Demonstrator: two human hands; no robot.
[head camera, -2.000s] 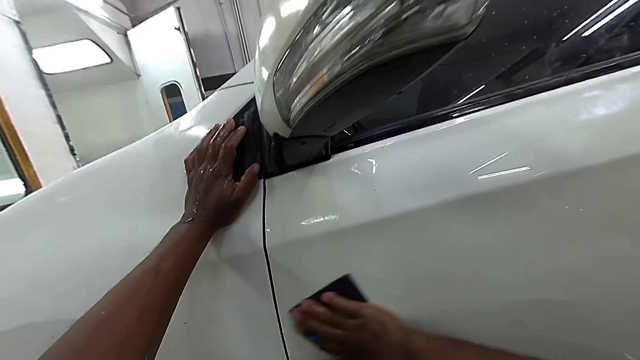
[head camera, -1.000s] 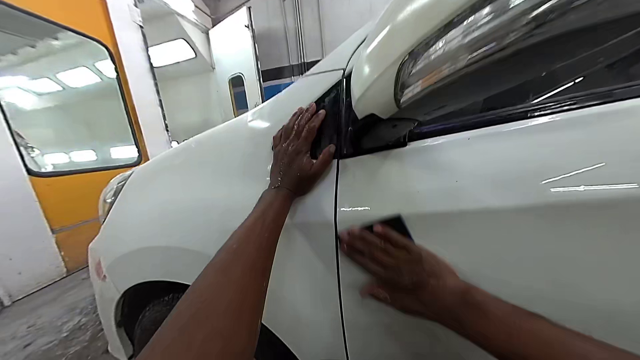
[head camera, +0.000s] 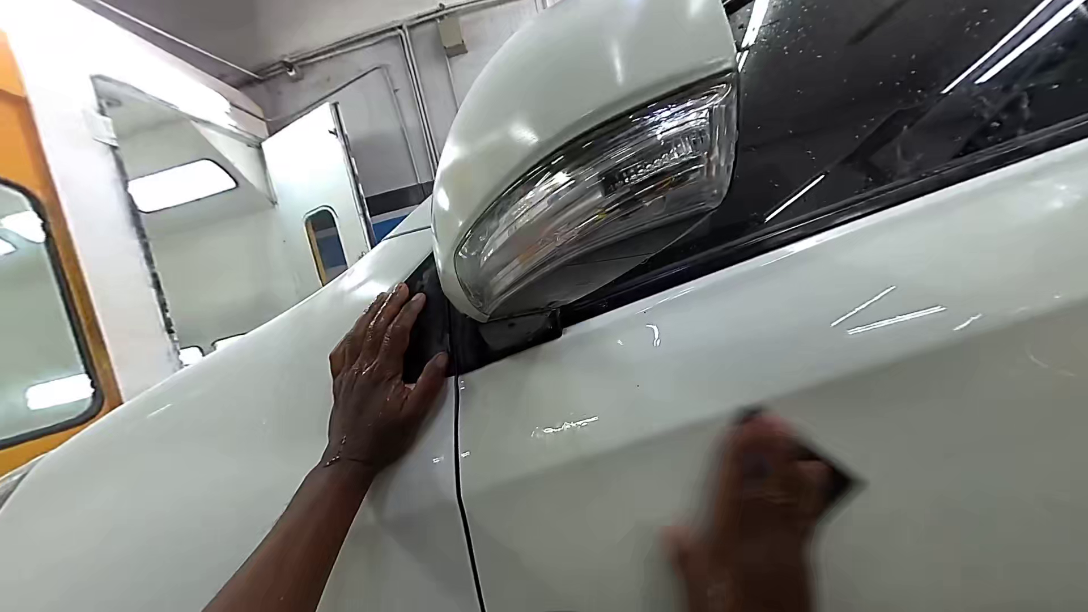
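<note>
My left hand (head camera: 374, 387), wet and with nothing in it, rests flat on the white car's fender (head camera: 195, 459) beside the black trim at the mirror's base. Its thumb reaches close to the seam in front of the door. Blurred by motion, my right hand (head camera: 756, 501) presses a thin dark sheet or pad (head camera: 837, 480) against the white front door (head camera: 952, 510), below the crease line. Only the edges of the sheet show around the fingers; its material cannot be told.
A white side mirror (head camera: 535, 110) with a clear lamp lens (head camera: 603, 187) juts out above my hands. Behind it is the dark side window (head camera: 850, 110), dotted with drops. At the left stand an orange-framed window panel (head camera: 93, 357) and a white booth door (head camera: 310, 161).
My right hand, with the dark sheet, has moved along the door away from the seam, toward the rear. My left hand remains on the fender by the mirror. The view has shifted.
</note>
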